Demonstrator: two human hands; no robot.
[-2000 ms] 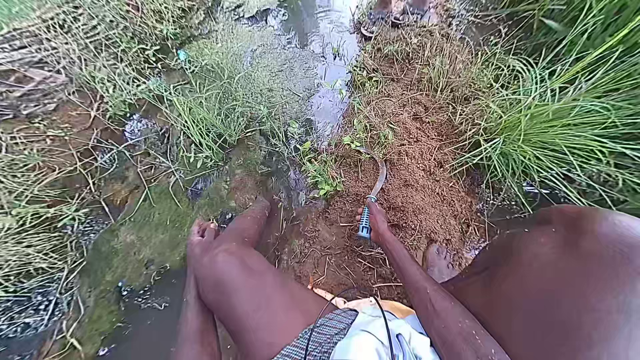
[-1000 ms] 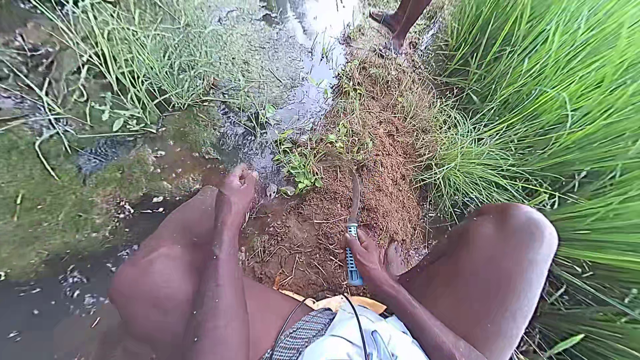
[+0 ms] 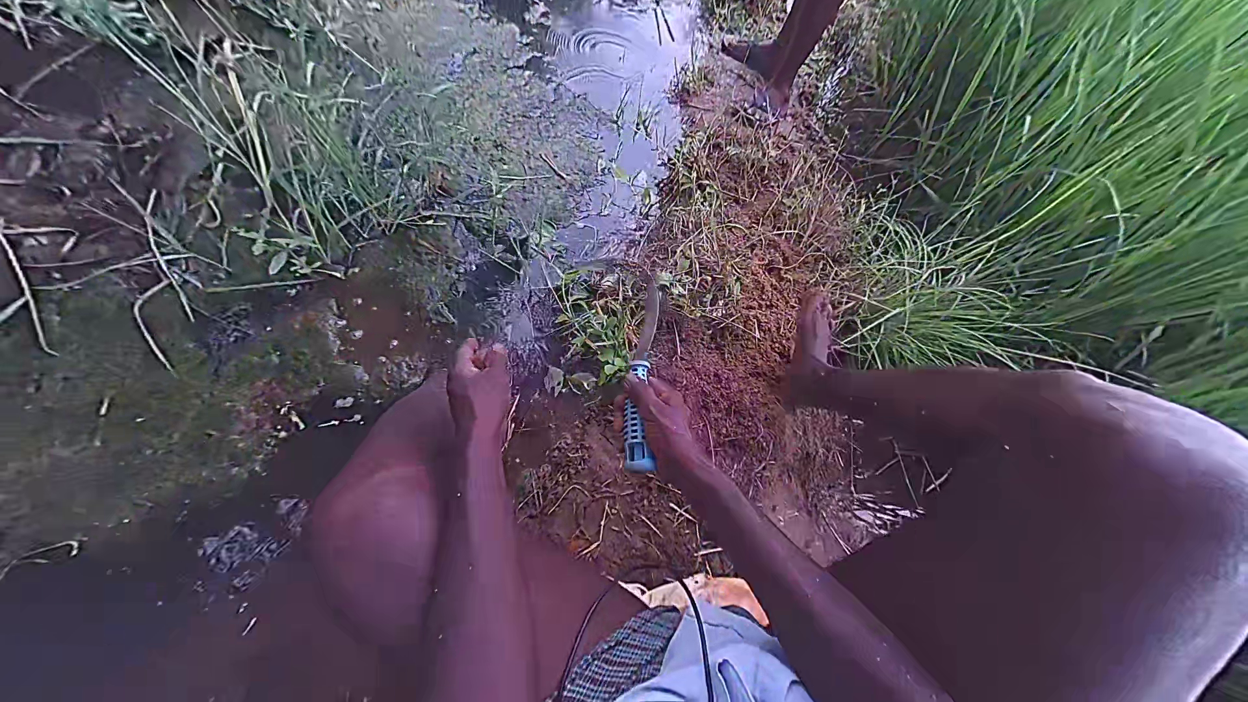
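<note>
My right hand (image 3: 663,414) grips the blue plastic handle of a sickle (image 3: 650,322), whose curved metal blade points away from me over small leafy weeds (image 3: 597,327) and brown soil. To its left, my left hand (image 3: 479,375) is held closed above my left knee, near the water's edge; nothing shows between its fingers. The blade's far tip is blurred against the plants.
A strip of earth with cut dry grass (image 3: 751,214) runs ahead between shallow water (image 3: 624,117) and tall green grass (image 3: 1053,195). Another person's foot (image 3: 770,97) stands at its far end. Muddy water and twigs (image 3: 146,283) lie left; my right foot (image 3: 812,336) rests on the strip.
My left hand has come up from beside my left leg to the front, closed. My right foot now stands farther forward on the strip. The sickle has stayed in my right hand.
</note>
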